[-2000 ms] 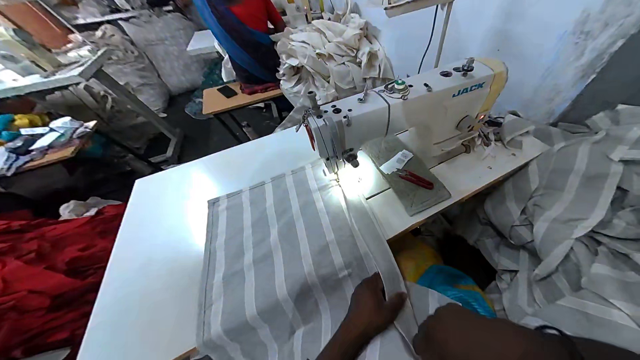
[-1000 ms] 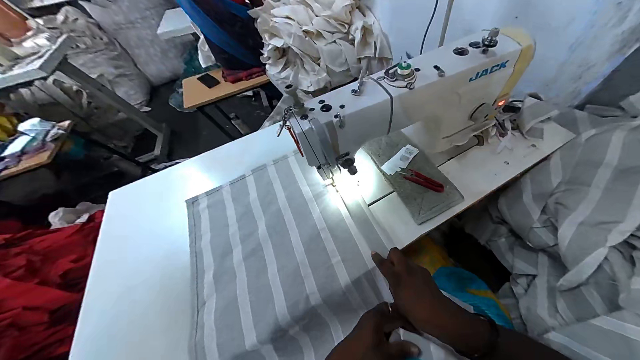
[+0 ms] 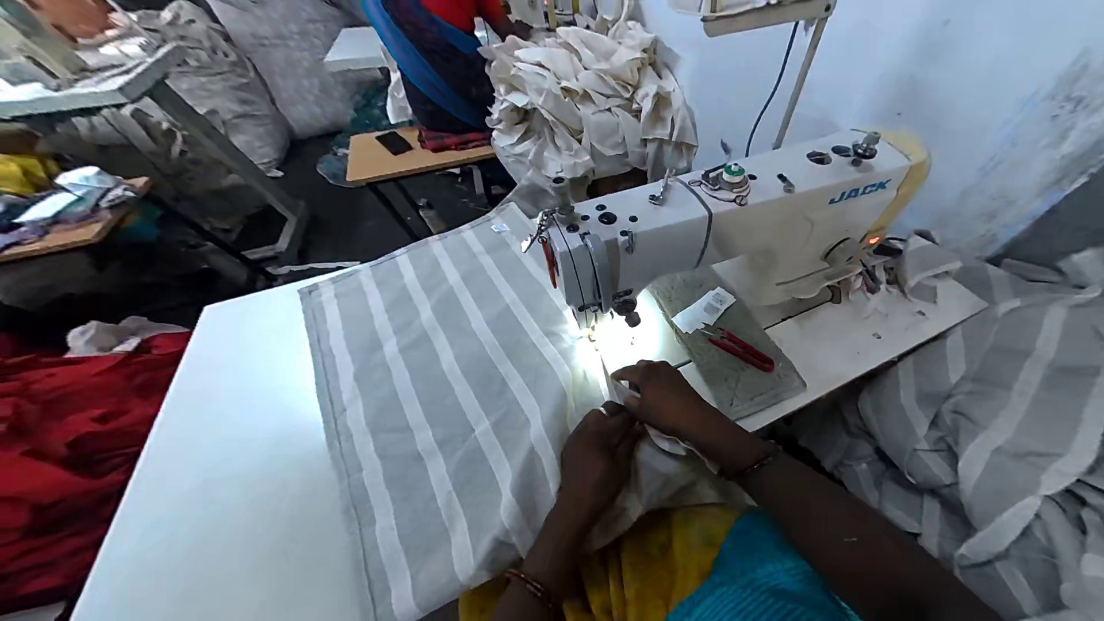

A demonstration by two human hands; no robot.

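A grey fabric with white stripes (image 3: 431, 371) lies over the white table and runs under the needle area of a Jack sewing machine (image 3: 733, 216), whose lamp lights the spot. Just in front of the needle, my left hand (image 3: 597, 457) pinches the fabric's right edge. My right hand (image 3: 668, 398) grips the same edge close beside it, a little nearer the needle. Red-handled thread snips (image 3: 740, 348) and a white printed label (image 3: 704, 310) rest on a grey pad (image 3: 750, 388) to the right of the needle.
More striped fabric (image 3: 992, 414) is heaped at the right. Red cloth (image 3: 69, 448) lies at the left. Behind the machine are a cream cloth pile (image 3: 595, 95), a small wooden table (image 3: 414, 159) with a phone, and a person (image 3: 440, 60). Thread scraps (image 3: 880, 293) lie by the machine's base.
The striped fabric has moved away from me, its far edge now beyond the machine head. Both hands have come close to the needle, holding the fabric edge together.
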